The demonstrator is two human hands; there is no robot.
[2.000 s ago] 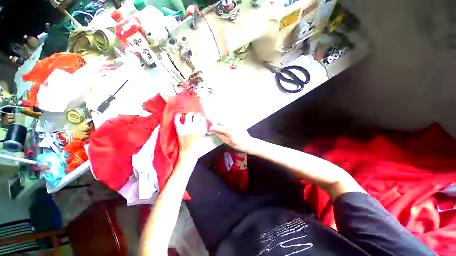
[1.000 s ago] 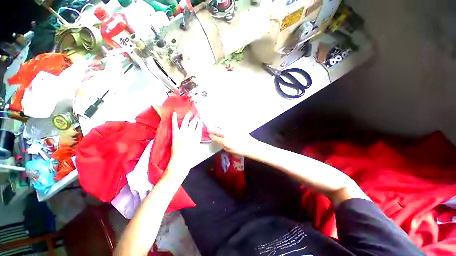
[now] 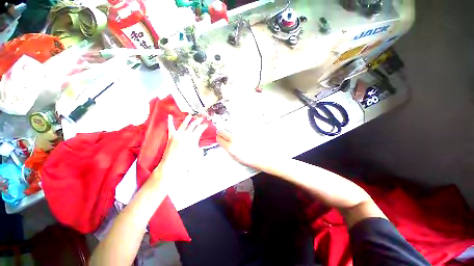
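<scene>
A red garment piece (image 3: 93,171) lies on the white machine table and hangs over its front edge, with white to pale lilac cloth (image 3: 126,186) showing from under it. My left hand (image 3: 182,143) lies flat on the red cloth, fingers spread, just in front of the presser foot (image 3: 217,110). My right hand (image 3: 236,148) holds the cloth's right edge near the presser foot, fingertips bent in. The cloth edge runs up to the presser foot. The needle is too small and glary to make out. The sewing machine (image 3: 317,47) has blue "JACK" lettering.
Black-handled scissors (image 3: 328,118) lie right of the needle area. A screwdriver (image 3: 82,110), a round yellow-green tin or roll (image 3: 41,121) and plastic bags (image 3: 18,179) are at left. A red bottle (image 3: 134,28) and olive webbing (image 3: 78,21) stand behind. A red fabric heap (image 3: 416,218) is at right.
The view has moved closer to the machine and shows more of its head. The cloth's left part is more spread out leftward. Both hands stay on the cloth by the presser foot.
</scene>
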